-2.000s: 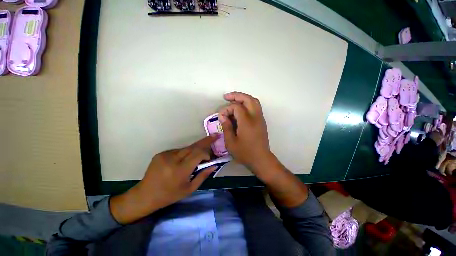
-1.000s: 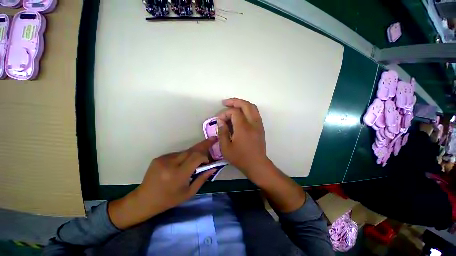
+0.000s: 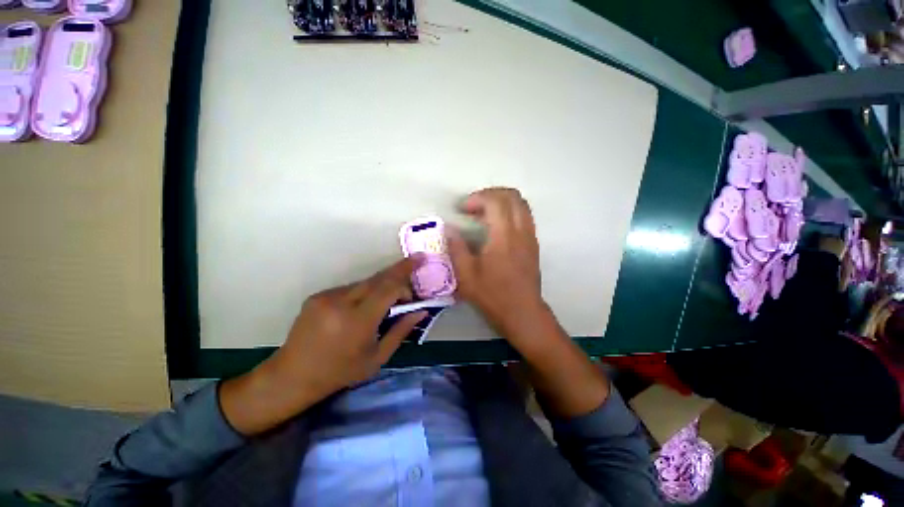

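Observation:
The pink housing half (image 3: 433, 275) lies on the cream mat in front of me, open side up, with a small dark rectangle in the slot at its far end. My left hand (image 3: 342, 322) grips the striped black panel (image 3: 421, 325) just below the housing, and its fingertips touch the housing's left side. My right hand (image 3: 504, 253) is just right of the housing, its fingers curled. A pale greenish blur shows between its fingertips and thumb; I cannot tell whether it is held.
A populated PCB panel (image 3: 355, 20) with thin wires lies at the mat's far edge. Filled pink housings (image 3: 71, 81) stand in rows on the cardboard (image 3: 84, 248) at left. Loose pink shells (image 3: 758, 223) are heaped at right. A person's dark sleeve (image 3: 793, 352) is at far right.
My right fingers have drawn back to the right from the housing, uncovering more of it. The pale blur now shows by them. My left hand still holds the striped panel.

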